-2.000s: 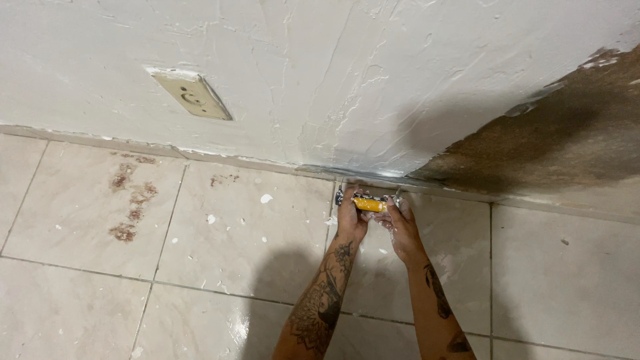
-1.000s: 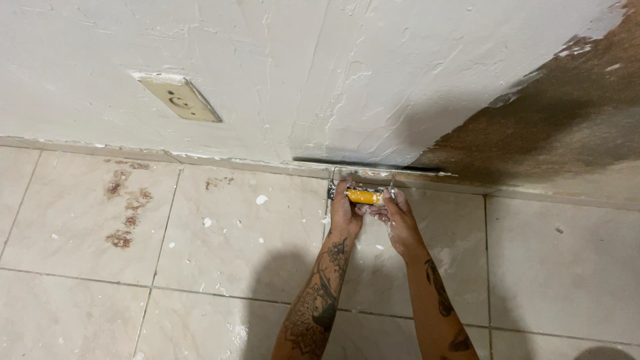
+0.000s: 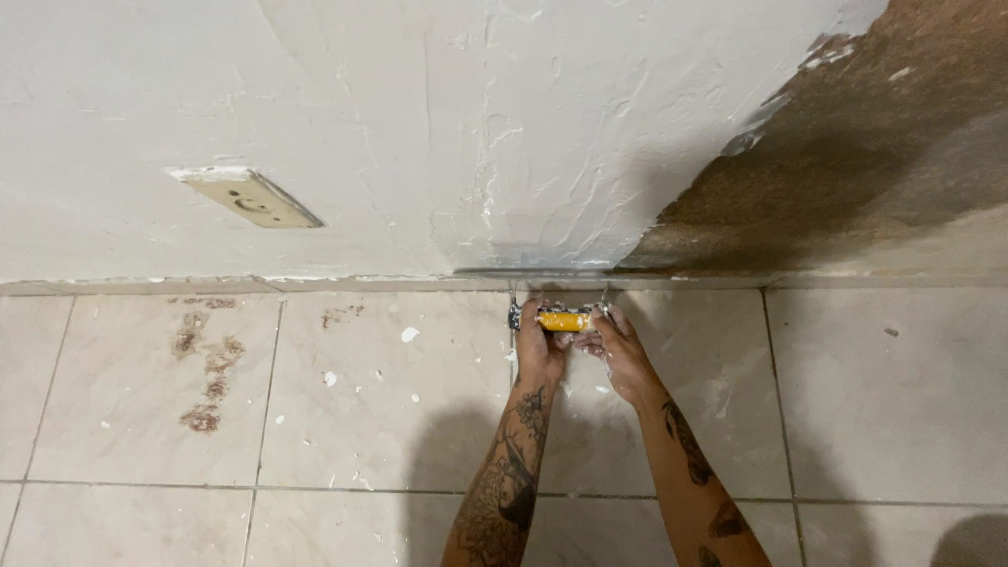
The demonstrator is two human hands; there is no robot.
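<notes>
A tool with a yellow and black handle (image 3: 563, 320), smeared with white compound, lies sideways between my hands near the foot of the wall. My left hand (image 3: 541, 342) grips its left part, and my right hand (image 3: 618, 346) holds its right end. White smears cover the fingers of both hands. The tool's wide, thin edge (image 3: 543, 272) shows as a dark line against the bottom of the wall, above the baseboard. White compound with ridges covers the wall (image 3: 504, 142) above it. Fingers hide part of the handle.
A beige outlet plate (image 3: 252, 198) sits on the wall at left. Bare brown wall (image 3: 827, 157) shows at right. Below runs a tile baseboard (image 3: 378, 285). The tiled floor (image 3: 339, 441) bears white flecks and brownish stains (image 3: 216, 378).
Both hands stay on the tool by the wall's foot. Its dark edge showed as a wider, tilted line one second ago and now looks thinner and more level. The view has shifted slightly.
</notes>
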